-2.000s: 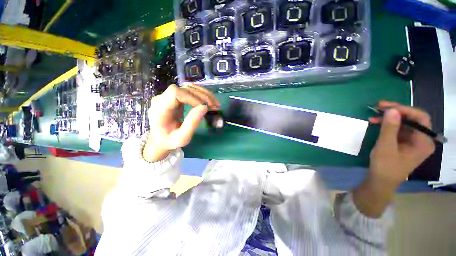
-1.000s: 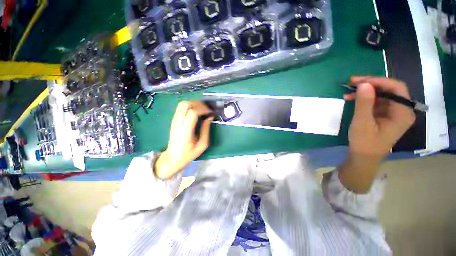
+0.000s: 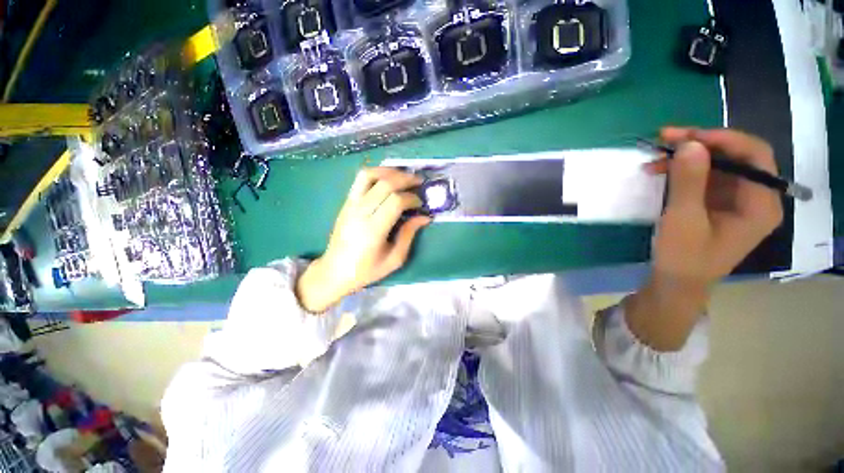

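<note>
My left hand (image 3: 375, 226) holds a black module housing (image 3: 437, 193) between thumb and fingers, over the left end of the adhesive sheet. The housing's centre shows a bright pale square. My right hand (image 3: 717, 203) grips dark tweezers (image 3: 754, 174) at the sheet's right end, with the tip pointing left. The tip is too faint to tell if it carries anything. The adhesive sheet (image 3: 518, 187) lies on the green mat, dark on its left and middle, with bare white backing on the right.
A clear blister tray of black housings (image 3: 416, 116) lies behind the sheet. Glossy blister trays (image 3: 167, 203) are at left, with thin black frames (image 3: 250, 175) beside them. A single module (image 3: 707, 48) lies by a long black strip (image 3: 763, 102) at right.
The left hand has brought the housing from left of the sheet onto its left end. The right hand has come closer to the sheet's right end. The camera view has shifted.
</note>
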